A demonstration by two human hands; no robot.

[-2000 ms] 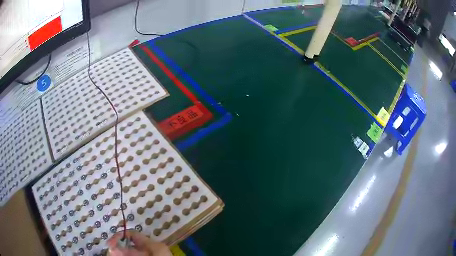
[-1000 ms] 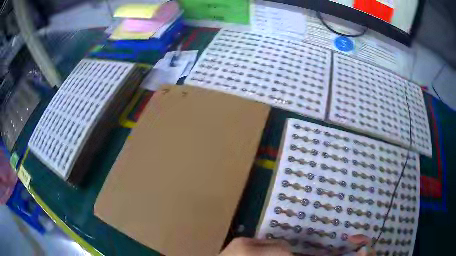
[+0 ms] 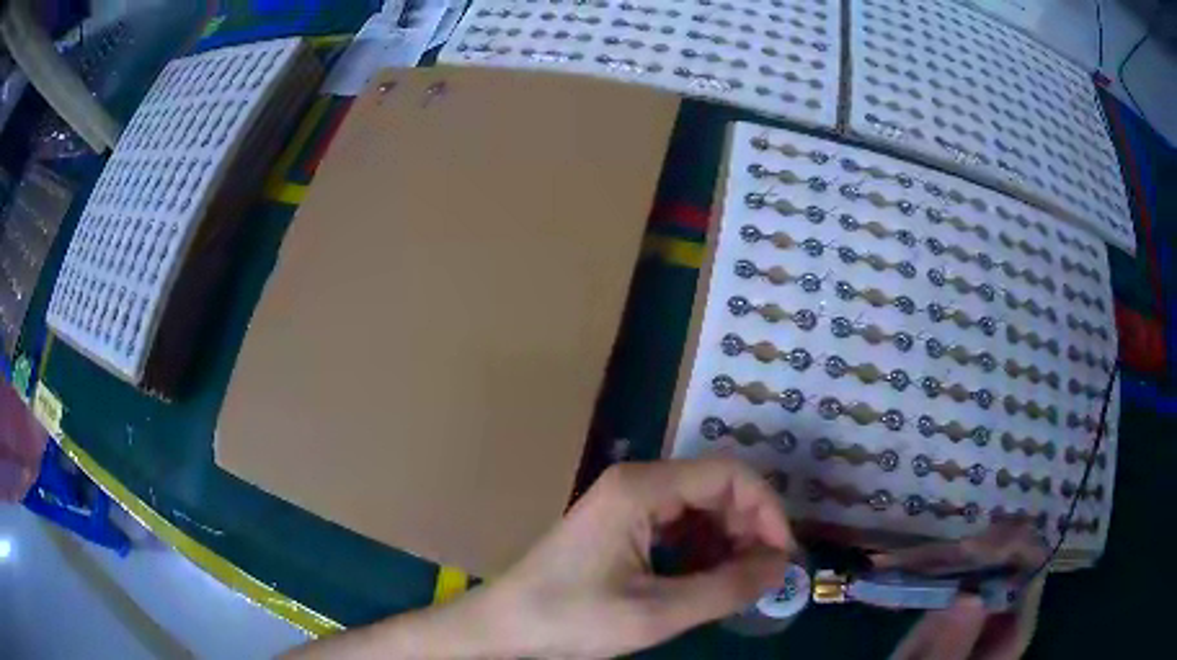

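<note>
My left hand is bare and comes in from the bottom; its thumb and forefinger meet at a small round whitish piece with a dark centre. My right hand, blurred, holds a grey-blue tool lying level, its brass tip pointing at the round piece. Whether tip and piece touch is unclear. Both hands are at the near edge of a white holding board with rows of dumbbell-shaped cutouts, many holding round metallic parts. A thin dark cord runs over its right side to my right hand.
A brown board lies left of the holding board, with two tiny components at its far edge. A stack of white boards stands at the far left. Two more white boards lie beyond. A blue stool shows lower left.
The view has swung left and then down. My hands have come together below the holding board; the tool, its brass tip and the round piece now show. The cord has shifted right over the board.
</note>
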